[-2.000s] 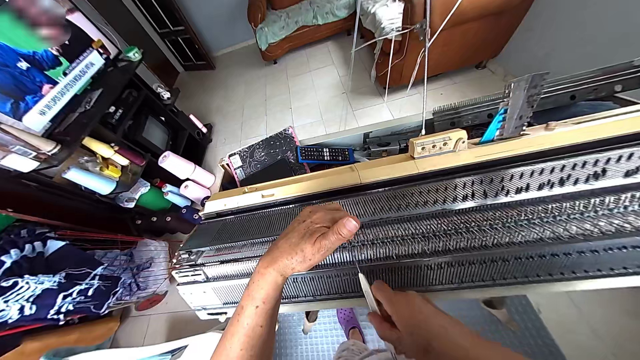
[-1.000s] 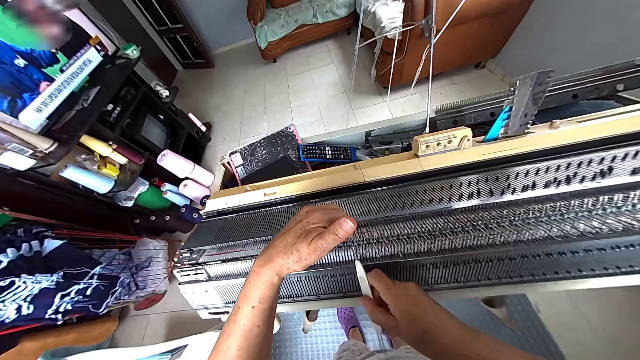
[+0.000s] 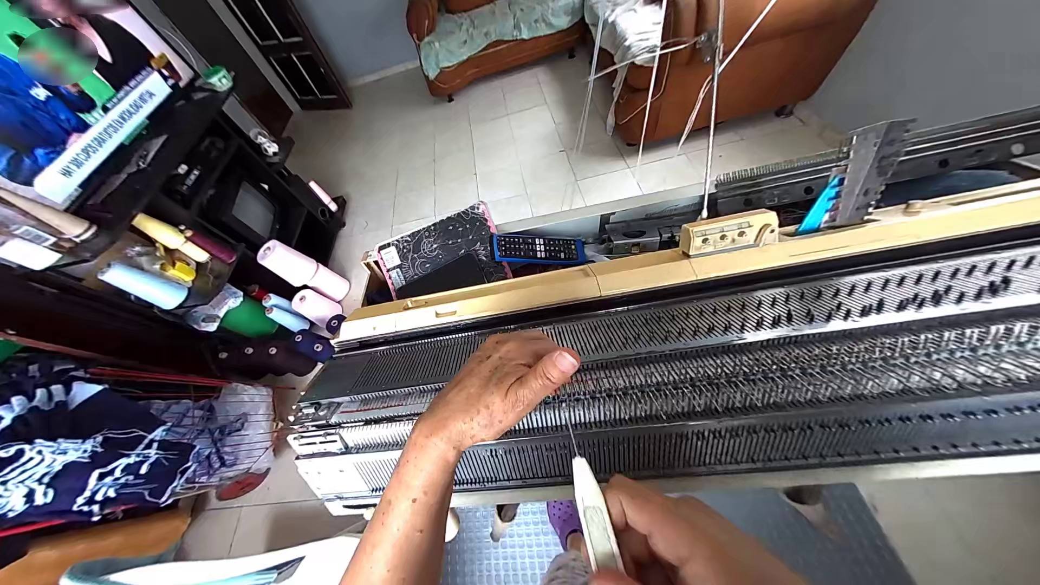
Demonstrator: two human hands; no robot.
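Note:
A double-bed knitting machine with rows of metal needles spans the view from centre left to the right edge. My left hand rests palm down across the needle beds, left of the middle, its thumb pointing right; what lies under the palm is hidden. My right hand grips the white handle of a latch tool at the front edge. The tool's thin metal shank points up and away, over the front bed, its tip near the gap between the beds, below my left thumb.
Behind the machine's cream rail lie a blue-cased remote control and a patterned black notebook. A yarn tension unit sits on the rail. Yarn cones and a television stand at left; a brown sofa is beyond.
My right hand has drawn slightly back toward the front edge with the tool since a second ago. My left hand stays in about the same place on the beds.

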